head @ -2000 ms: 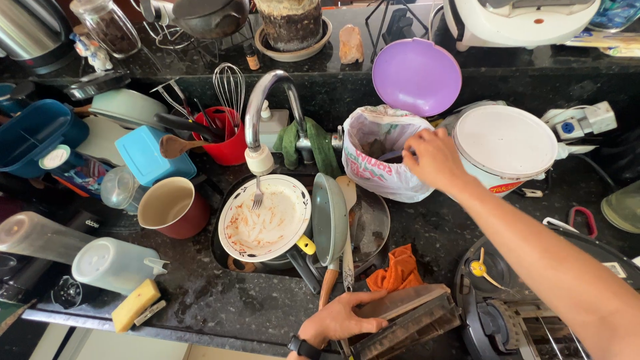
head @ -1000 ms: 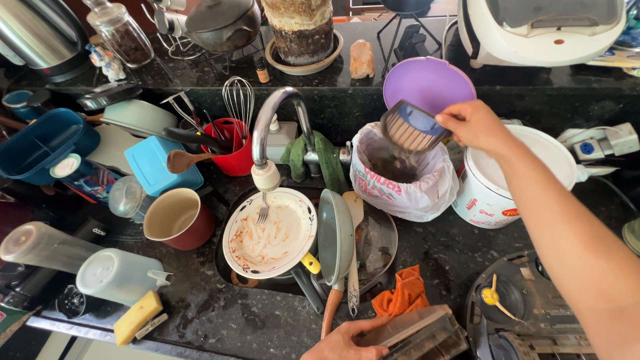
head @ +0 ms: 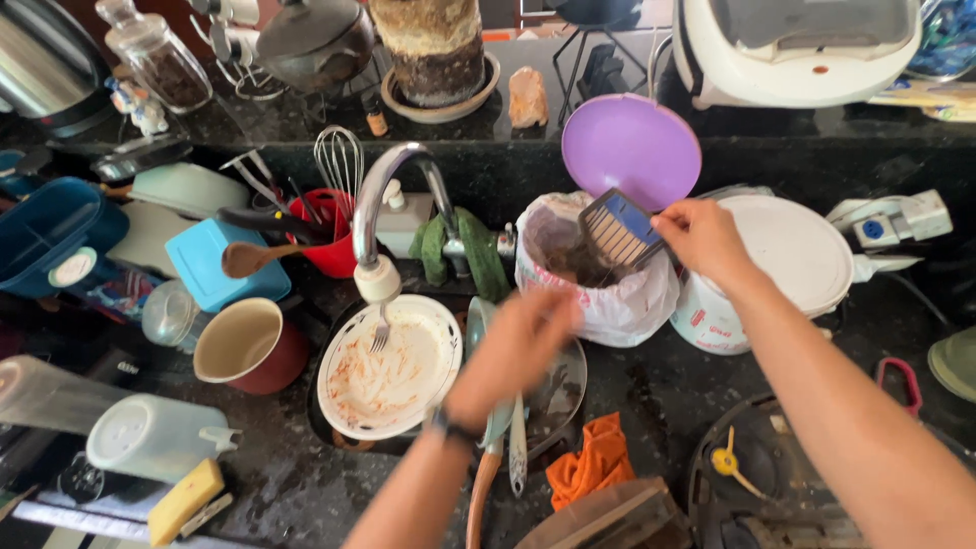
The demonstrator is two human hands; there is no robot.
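My right hand (head: 705, 240) pinches the edge of a small dark-framed filter (head: 621, 229) with pale pleats and a blue patch. The filter is tilted over the mouth of a bin lined with a white plastic bag (head: 629, 313), which has grey dust and debris inside. My left hand (head: 518, 354), blurred, is over the sink area just left of the bag, and nothing can be made out in it. A dark translucent plastic container (head: 610, 518) lies at the bottom edge. To its right is an upturned robot vacuum cleaner (head: 762, 473) with a yellow side brush (head: 728, 461).
A dirty plate (head: 389, 366) with a fork sits in the sink under the curved tap (head: 370, 206). Pans and an orange cloth (head: 591, 461) lie beside it. A white lidded bucket (head: 785, 252) stands right of the bin, and a purple lid (head: 633, 149) leans behind it.
My left hand has let go of the dark plastic container and moved up toward the bag. My right hand, inside the bag two seconds ago, now holds the filter above its mouth.
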